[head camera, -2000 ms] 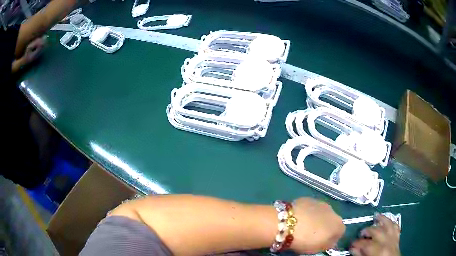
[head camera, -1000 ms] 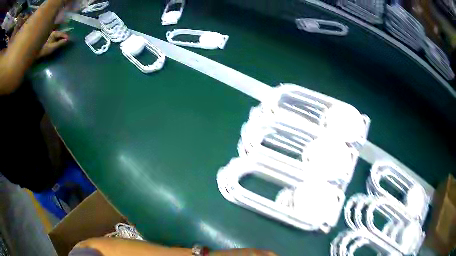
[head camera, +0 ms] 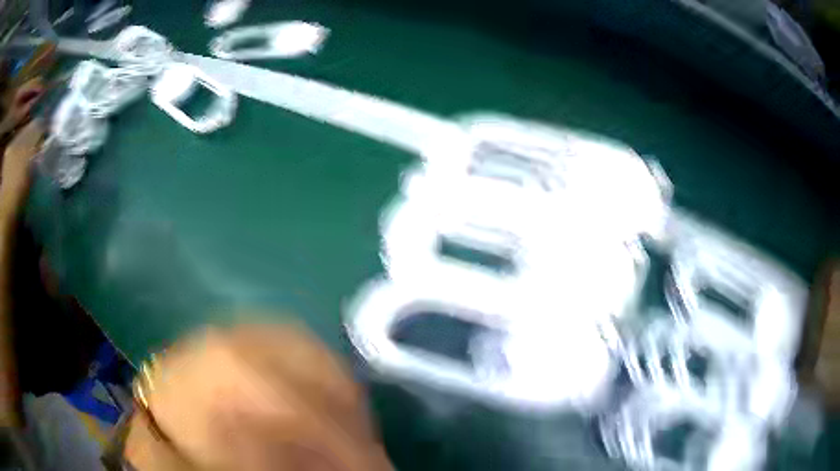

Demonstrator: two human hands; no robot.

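White long oval frames with solid disc ends lie in overlapping stacked rows [head camera: 553,304] at centre right, blurred and overexposed. More white frames [head camera: 737,368] are stacked in rows at the lower right. My left hand [head camera: 267,396] is large and blurred at the bottom, left of the centre stack, with a bracelet at its wrist. Its fingers are cut off or hidden, so I cannot tell if it holds anything. My right hand is not in view.
The green table [head camera: 230,221] has a pale strip [head camera: 341,106] across it. Loose white frames [head camera: 193,97] lie at the upper left beside another person's hands [head camera: 23,110]. The carton's brown edge [head camera: 832,322] shows at the far right. A dark raised edge runs along the upper right.
My left hand has come up into the picture at the bottom. The view has shifted, and the other person's white frames at the left now lie spread nearer the table edge.
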